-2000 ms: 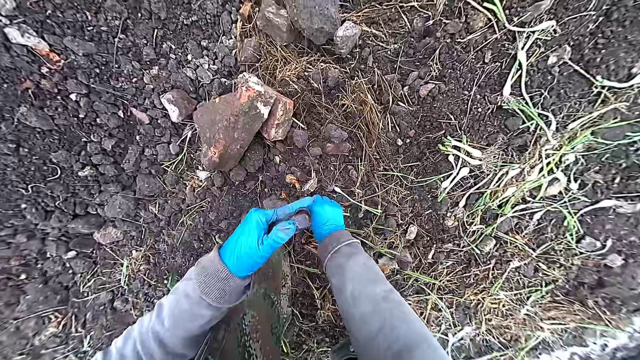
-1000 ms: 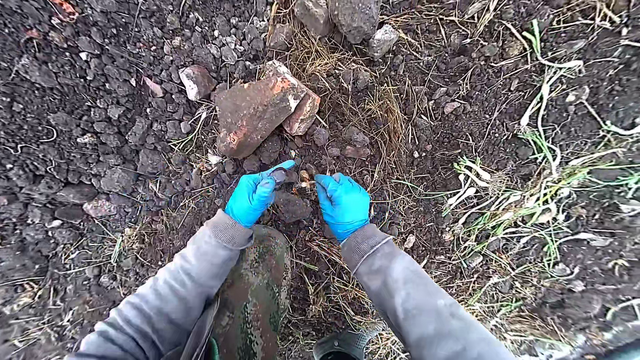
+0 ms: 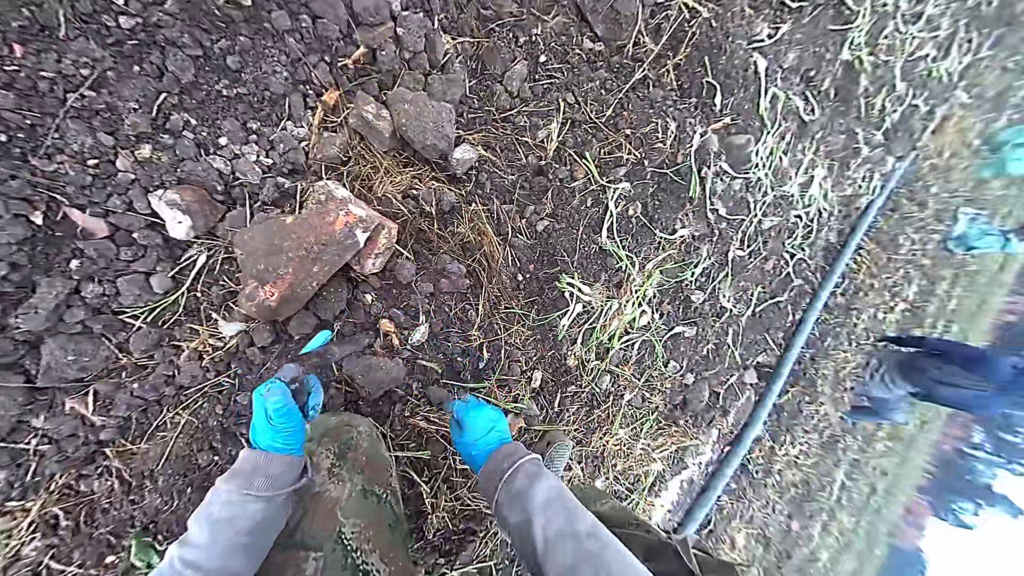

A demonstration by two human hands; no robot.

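My left hand (image 3: 284, 406), in a blue glove, is low left of centre, its fingers curled around a small dark thing that I cannot make out. One blue-gloved finger (image 3: 318, 342) points up, partly hidden behind that dark shape. My right hand (image 3: 478, 432), also gloved in blue, is low over the soil and straw, fingers bent, with a small dark lump at its fingertips. A dark clod (image 3: 374, 374) lies on the soil between and above the hands. Beyond it rests a large reddish-brown broken stone or brick piece (image 3: 296, 260).
More stones (image 3: 422, 122) lie further up. Uprooted green-and-white plants (image 3: 612, 300) are strewn to the right. A long grey pipe (image 3: 800, 336) runs diagonally beyond them. A person (image 3: 944, 376) is at the far right. My camouflage-clad knee (image 3: 352, 496) is between my arms.
The hands, close together at the clod before, are now further apart, the left one to its left and the right one lower right. The view has swung to the right.
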